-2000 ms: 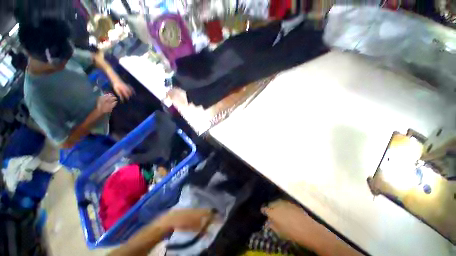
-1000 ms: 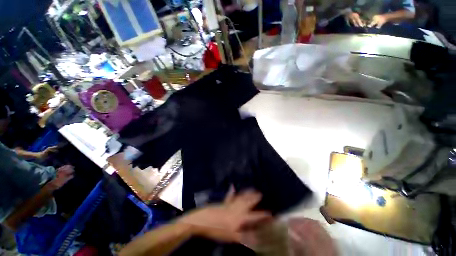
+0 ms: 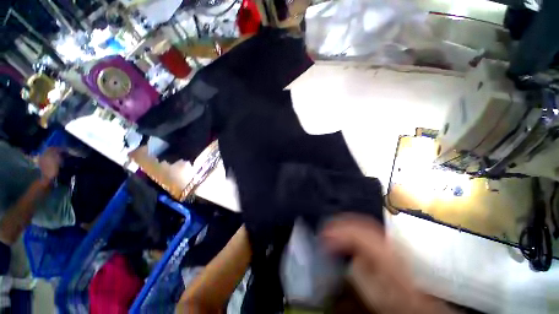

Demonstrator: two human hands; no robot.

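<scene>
A black fabric panel (image 3: 263, 135) lies over the white table, from the pile at the back to the front edge. Its near part hangs down in front of me, with a grey-white piece (image 3: 306, 257) below it. My left forearm (image 3: 217, 270) comes up from the bottom; the hand is hidden behind the black cloth. My right hand (image 3: 361, 248) is blurred at the near right edge of the cloth, fingers bent; its grip is unclear. The sewing machine head (image 3: 478, 116) stands at the right over its lit yellowish bed (image 3: 423, 190).
Black scissors handles (image 3: 537, 245) lie at the bed's right. Blue baskets (image 3: 174, 245), one with red cloth (image 3: 113, 285), stand at lower left. A person's arm (image 3: 27, 202) is at far left. A purple object (image 3: 119, 86) and white plastic (image 3: 368, 27) are at the back.
My hands have moved from the basket side onto the black cloth. The cloth is now drawn nearer to the table's front, and my left hand has passed behind it.
</scene>
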